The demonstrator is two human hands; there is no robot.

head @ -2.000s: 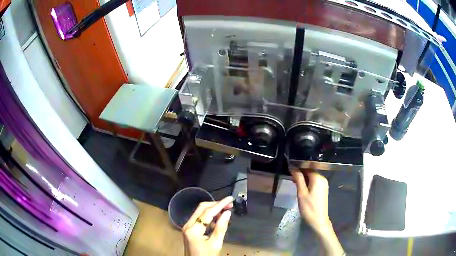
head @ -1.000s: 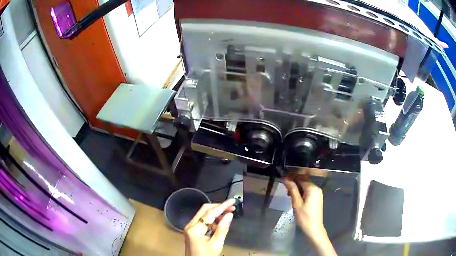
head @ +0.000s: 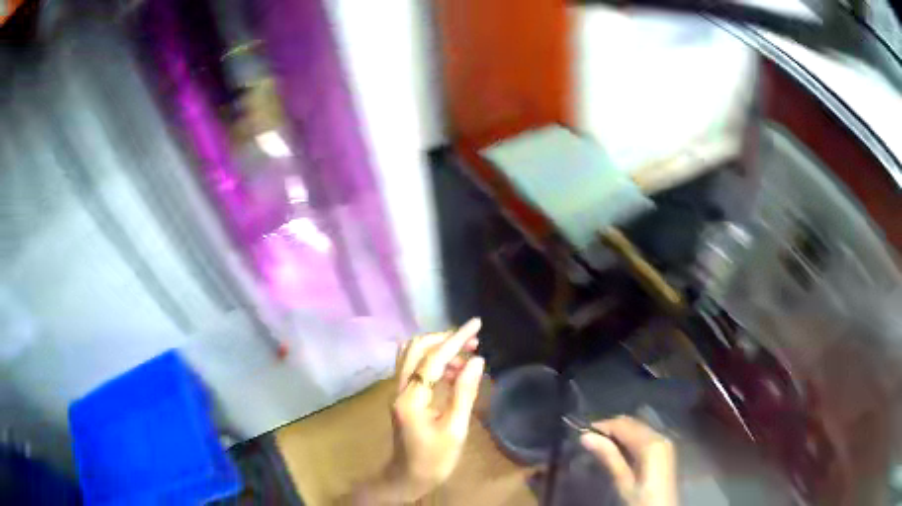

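The view is blurred. My left hand (head: 435, 410), with a ring on one finger, is raised at the lower middle, thumb and fingers apart, with nothing seen in it. My right hand (head: 638, 460) is at the lower right, cut off by the bottom edge. Its fingertips are closed on a small thin dark piece (head: 574, 424), too blurred to name. A thin dark upright strip (head: 557, 395) passes just left of these fingertips, in front of the bucket; whether they touch it I cannot tell. The machine (head: 806, 232) is smeared at the right.
A dark grey bucket (head: 529, 410) stands between my hands. A stool with a pale green top (head: 569, 183) is beyond it. The purple-lit oven opening (head: 297, 208) is at the left. A blue bin (head: 148, 435) is at the lower left, beside a brown surface (head: 336, 445).
The view has swung left, so the machine has slid to the right edge and the blue bin shows. My right hand has left the tray's front edge and is now beside the bucket.
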